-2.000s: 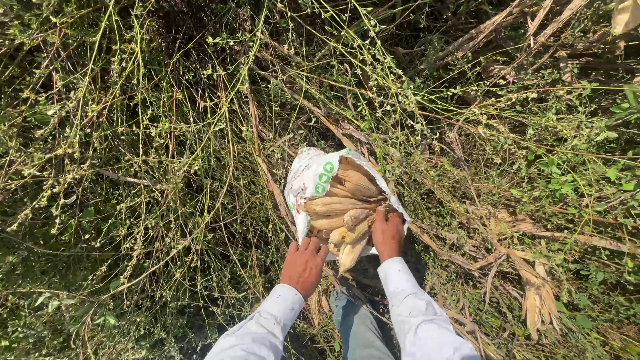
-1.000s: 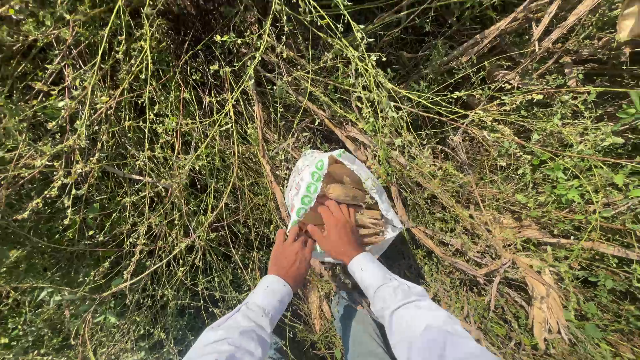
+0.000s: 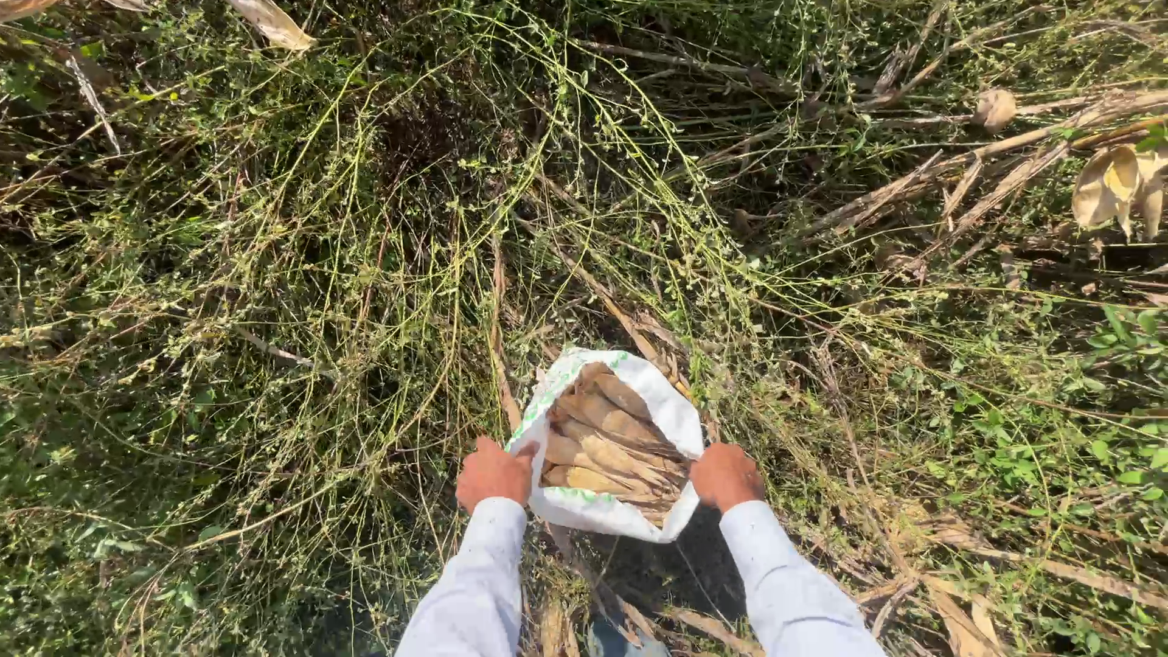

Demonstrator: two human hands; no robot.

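A white woven sack (image 3: 610,520) with green printing stands with its mouth wide, low in the middle of the view. Inside lie several dry corn ears in tan husks (image 3: 611,438), packed side by side. My left hand (image 3: 495,474) grips the left side of the sack's rim, fingers curled over the edge. On the opposite side, my right hand (image 3: 726,476) holds the rim the same way. The lower part of the sack and the tips of some fingers are hidden.
Green weeds and thin tangled stems (image 3: 365,301) surround the sack. Dry corn stalks (image 3: 1004,164) lie at the upper right, with a dry open husk (image 3: 1118,187) near the right edge. More dry leaves (image 3: 958,620) are at the lower right.
My right hand has left the corn ears inside the sack and now holds its right rim. My left hand remains at the left rim. The sack's mouth is spread wider.
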